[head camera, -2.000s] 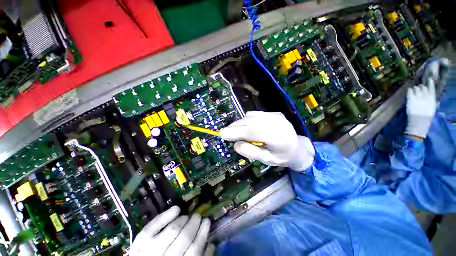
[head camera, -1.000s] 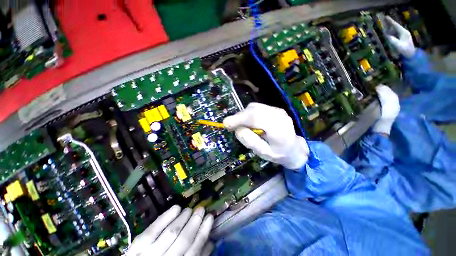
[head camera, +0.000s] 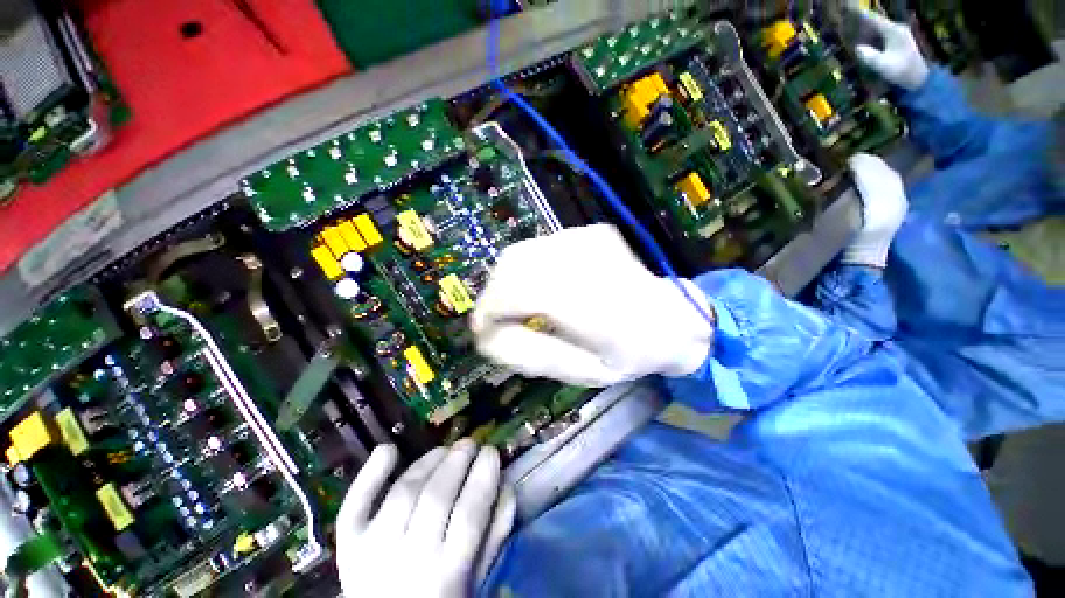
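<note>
A green circuit board (head camera: 426, 263) with yellow blocks and two round pale-topped cans sits in a dark carrier. My right hand (head camera: 590, 306), in a white glove, is over the board's lower right part with its fingers curled. A small yellow bit of the thin yellow tool (head camera: 537, 324) shows between the fingers; the rest of it is hidden by the hand. My left hand (head camera: 423, 520), also gloved, lies with fingers spread at the near edge of the carrier, holding nothing visible, and is cut off below.
More boards sit in carriers at left (head camera: 164, 432) and right (head camera: 701, 140). A blue cord (head camera: 572, 152) crosses the line. A metal rail (head camera: 596, 438) runs in front, a red mat (head camera: 222, 99) lies behind. Another person's gloved hands (head camera: 878, 210) are at right.
My right hand has moved down and left over the board and turned, covering most of the yellow tool. My left hand stays at the carrier edge. The view has shifted slightly.
</note>
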